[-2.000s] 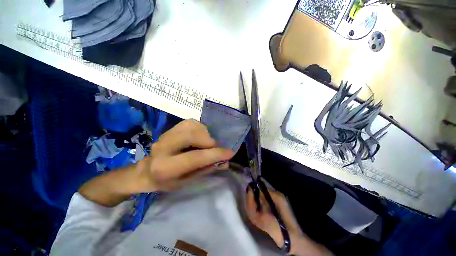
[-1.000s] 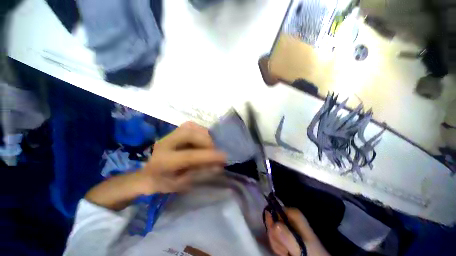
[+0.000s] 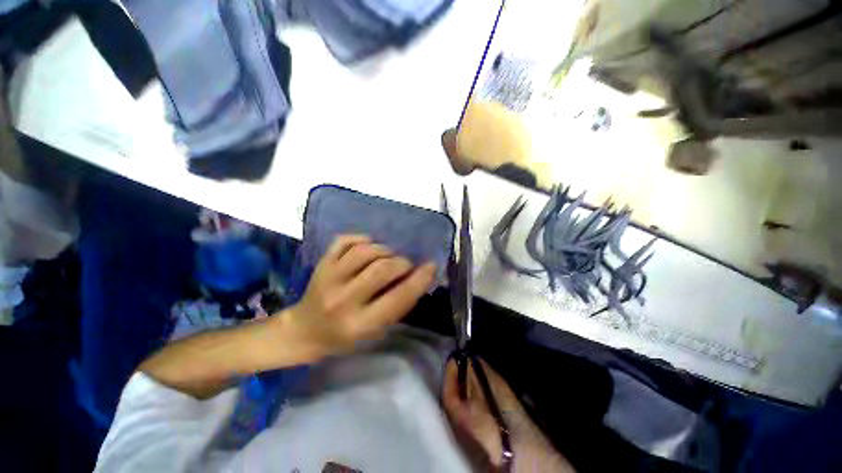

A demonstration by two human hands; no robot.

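Observation:
A grey-blue fabric piece (image 3: 369, 218) with rounded corners lies flat over the table's near edge. My left hand (image 3: 365, 294) holds it at its near side, fingers on top. My right hand (image 3: 480, 411) holds long fabric scissors (image 3: 463, 286) by their dark handles. The blades point away from me and are slightly apart at the tips, along the right edge of the piece. Whether they touch the fabric is hard to tell. A heap of thin curved grey offcuts (image 3: 577, 248) lies on the table to the right of the blades.
A stack of grey-blue pieces (image 3: 217, 74) lies at the upper left, over a darker piece. A second grey-blue pile (image 3: 369, 23) is at the top edge. The sewing machine bed (image 3: 503, 139) is at the upper right. A blue basket (image 3: 125, 296) with scraps is below left.
The view has shifted, showing more of the second pile. The held piece now lies wider and flatter, with both rounded far corners showing. The slender offcut beside the heap is now closer to it.

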